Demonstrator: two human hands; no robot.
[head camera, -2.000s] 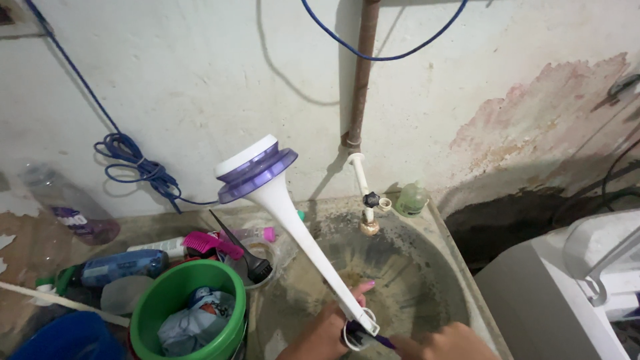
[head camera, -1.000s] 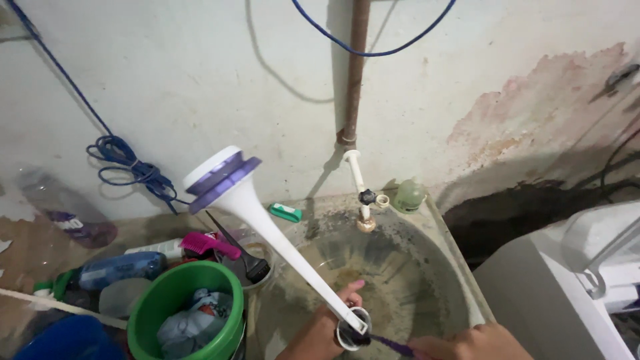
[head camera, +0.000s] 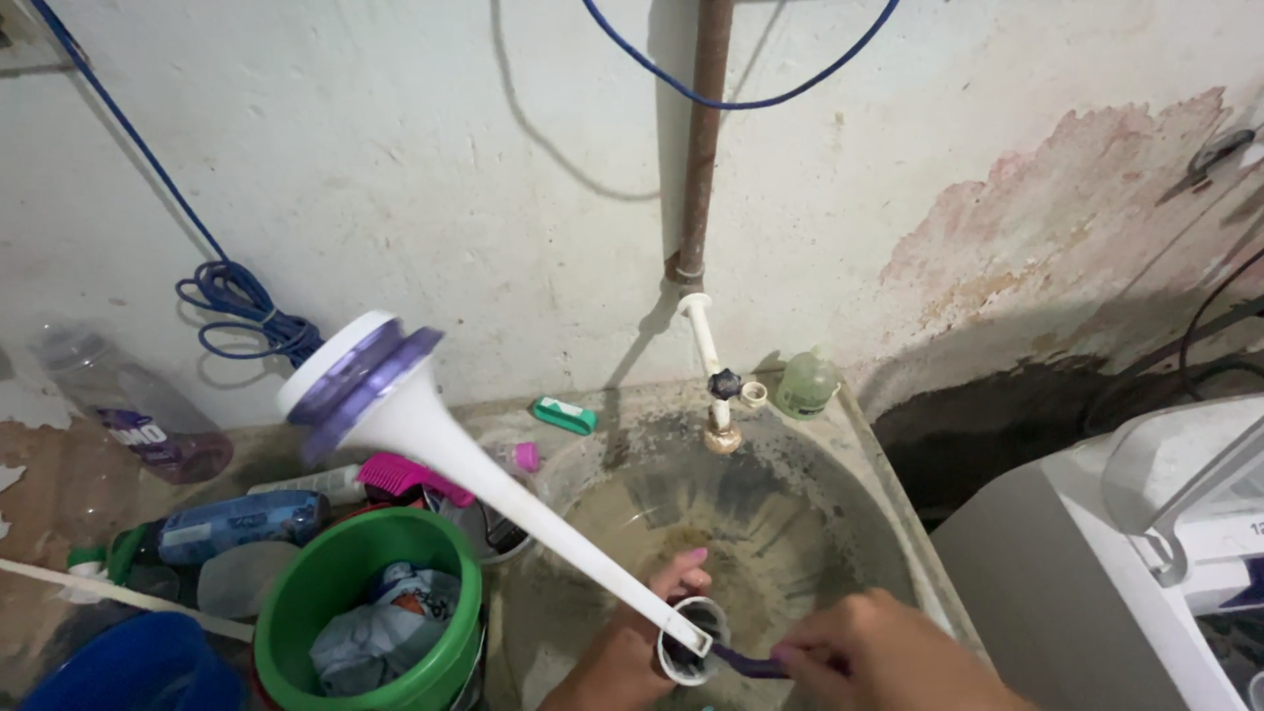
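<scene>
My left hand (head camera: 632, 647) is at the lower middle, over the concrete sink basin (head camera: 612, 494), and holds a small white cup (head camera: 719, 614) with dark contents. A long white plastic shaft with a purple-and-white round head (head camera: 533, 504) slants from upper left down to the cup, its slotted end over the rim; what supports it is hidden. At the lower right, my right hand (head camera: 879, 652) grips a thin purple handle (head camera: 752, 665) whose far end reaches to the cup.
A green bucket (head camera: 276, 612) with plastic bags, a blue basin (head camera: 138, 671), bottles and a pink comb (head camera: 395, 476) lie left. A tap (head camera: 724, 383) and a green brush-like item (head camera: 564, 416) are behind; a white appliance (head camera: 1027, 553) stands right.
The purple-and-white head has tilted further left and downward. My right hand has moved away from my left hand, to the right, compared with the earliest frame.
</scene>
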